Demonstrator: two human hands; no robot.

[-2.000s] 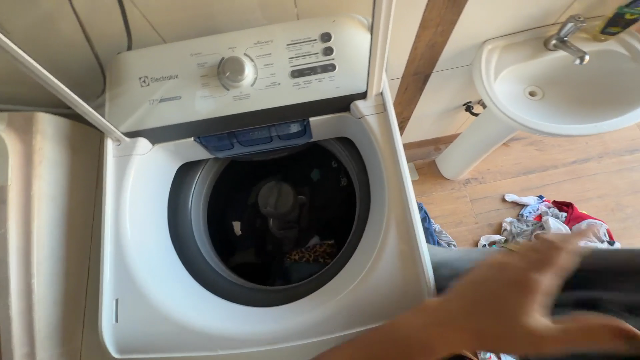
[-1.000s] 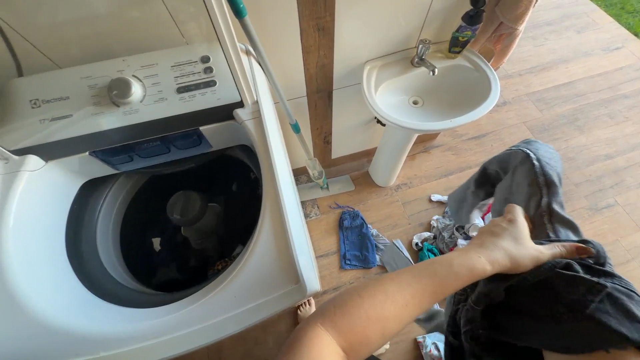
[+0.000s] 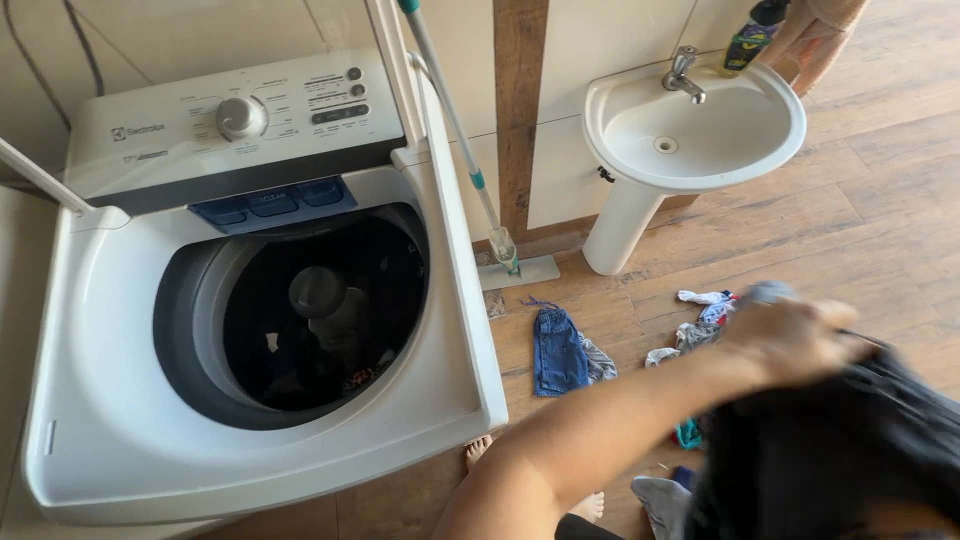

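Observation:
Blurred by motion, my left hand (image 3: 795,341) reaches across to the right and grips the upper edge of a dark garment (image 3: 810,442). The garment hangs over the lower right corner. A blurred patch of skin at the bottom right edge, against the dark cloth, looks like part of my right hand (image 3: 904,519); its fingers cannot be made out. To the left is a white top-loading Electrolux washing machine (image 3: 97,300) with its lid up. Dark laundry (image 3: 300,360) lies in its drum around the central agitator (image 3: 316,291).
Blue shorts (image 3: 560,352) and a pile of mixed clothes (image 3: 697,334) lie on the wooden-look floor. A flat mop (image 3: 480,180) leans behind the machine's right side. A pedestal sink (image 3: 694,176) holds a bottle (image 3: 750,41). Bare feet (image 3: 478,450) show beside the machine.
My left hand was apart from the garment two seconds ago, then took hold of it. Grey cloth raised beside the hand a second ago is now mostly out of sight. The view has swung right.

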